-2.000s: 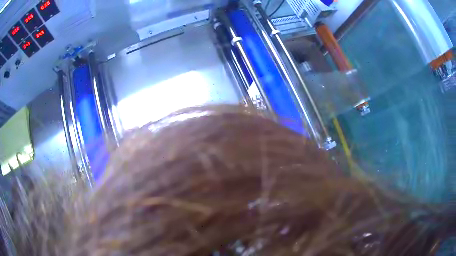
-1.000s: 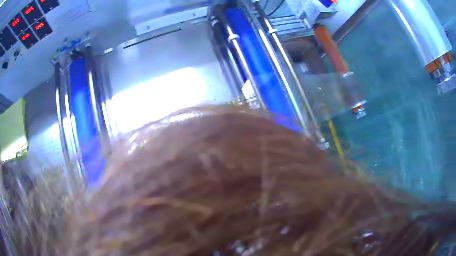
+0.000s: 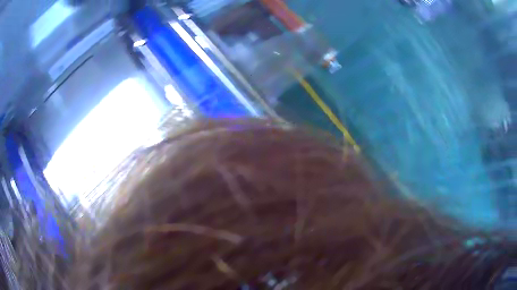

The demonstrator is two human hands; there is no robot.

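The steel work plate lies at the left with a strong white glare. A blue strip with chrome guide rods runs along its right side. A second blue strip is at the far left, its lower end behind hair. Brown hair covers the lower middle of the view and hides what is below the plate. Neither my left hand nor my right hand can be seen. The view is blurred.
An orange-brown tube is at the top, with a small metal end below it. A thin yellow strip crosses the blue-green surface at the right. A blurred pale object is at the top right.
The view has swung to the right and tilted. The plate and blue strips now stand further left. The red-digit displays and the pale yellow tray have left the picture.
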